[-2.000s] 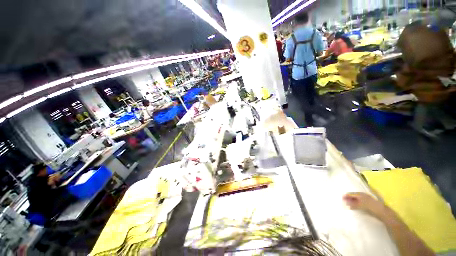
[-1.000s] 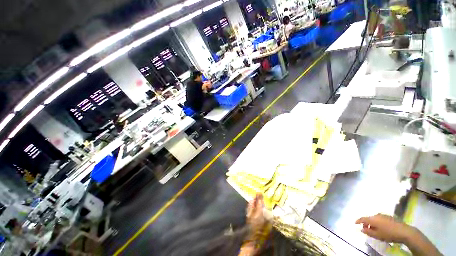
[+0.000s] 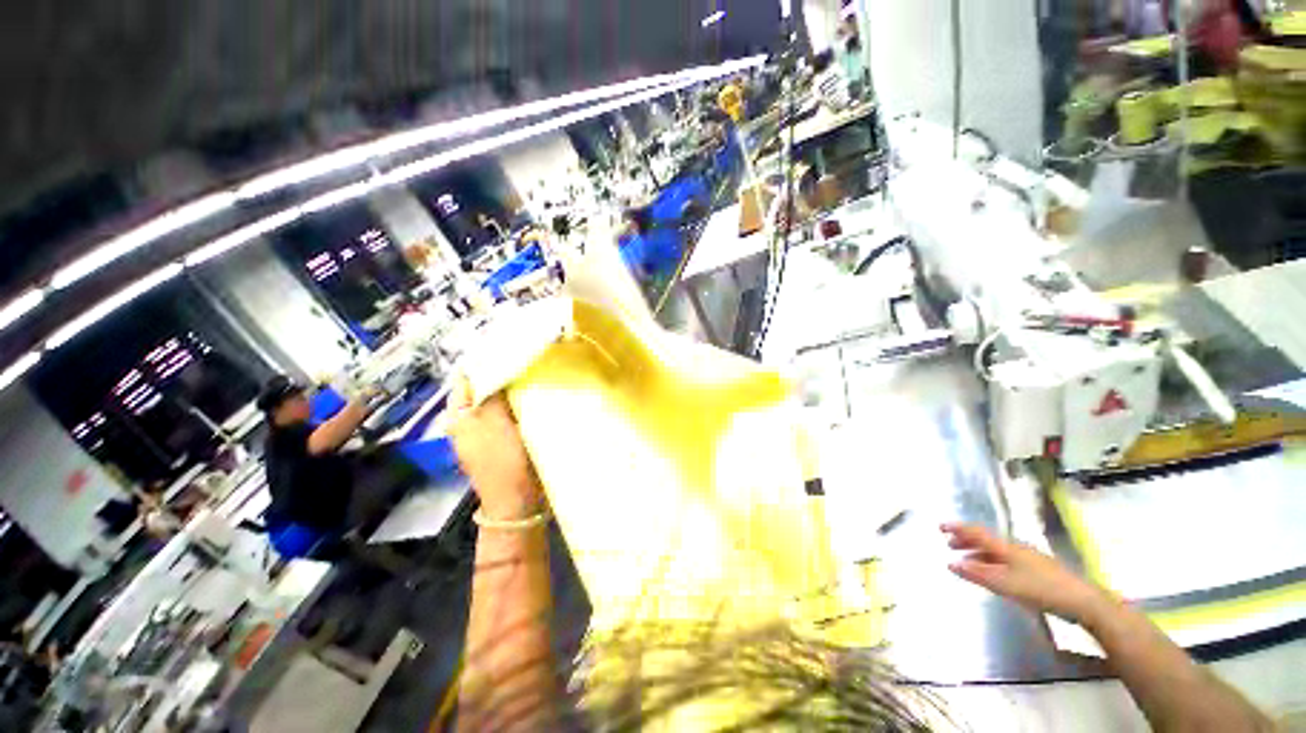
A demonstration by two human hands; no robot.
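My left hand, with a band at the wrist, holds up a yellow panel by its upper left edge; the panel hangs and covers the stack area. My right hand is over the dark work plate, fingers apart, holding nothing. The sewing machine has a white head with a red logo. The gold clamp bar lies right of it, over white and yellow layers. Hair blurs the bottom edge.
A person in dark clothes sits at a workstation on the left. Rows of machines and blue bins run behind. Yellow cloth and a yellow-green thread cone show at the upper right.
The view has turned back right from the stack. My left hand has risen and now holds a yellow panel up. My right hand remains empty, near the plate.
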